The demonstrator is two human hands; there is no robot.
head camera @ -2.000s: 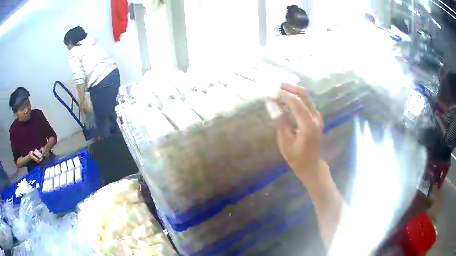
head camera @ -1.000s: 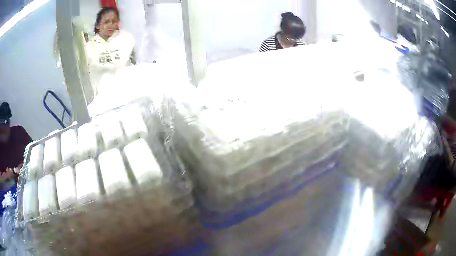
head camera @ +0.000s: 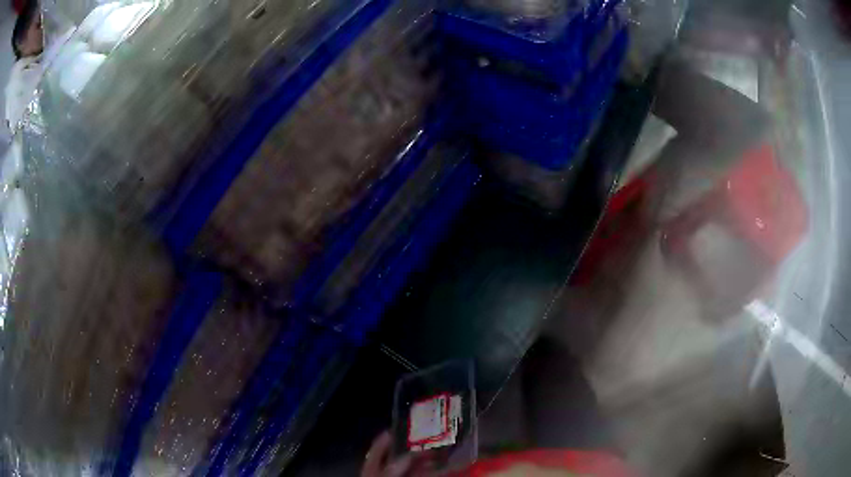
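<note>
A small clear box or lid with a red-bordered white label (head camera: 429, 420) shows at the bottom centre, close to the dark bench. Blurred fingers, which look like my left hand (head camera: 381, 456), grip its lower left edge and are cut off by the picture's lower rim. My right hand is not in view. Tall tray stacks, clear with blue bands (head camera: 271, 130), fill the left side. White housings (head camera: 82, 73) show in the top tray at the upper left. The picture is heavily blurred.
Blue trays (head camera: 523, 93) stand stacked at the upper centre, beside the dark bench top (head camera: 467, 289). Red stools (head camera: 760, 205) stand on the floor at the right. A red thing (head camera: 551, 463) shows at the bottom edge. Part of a person (head camera: 28, 37) shows at the upper left.
The view has swung down and right, from the stack tops to the bench edge and floor. The hand on the stack's side left view; fingers with the labelled box now show at the bottom.
</note>
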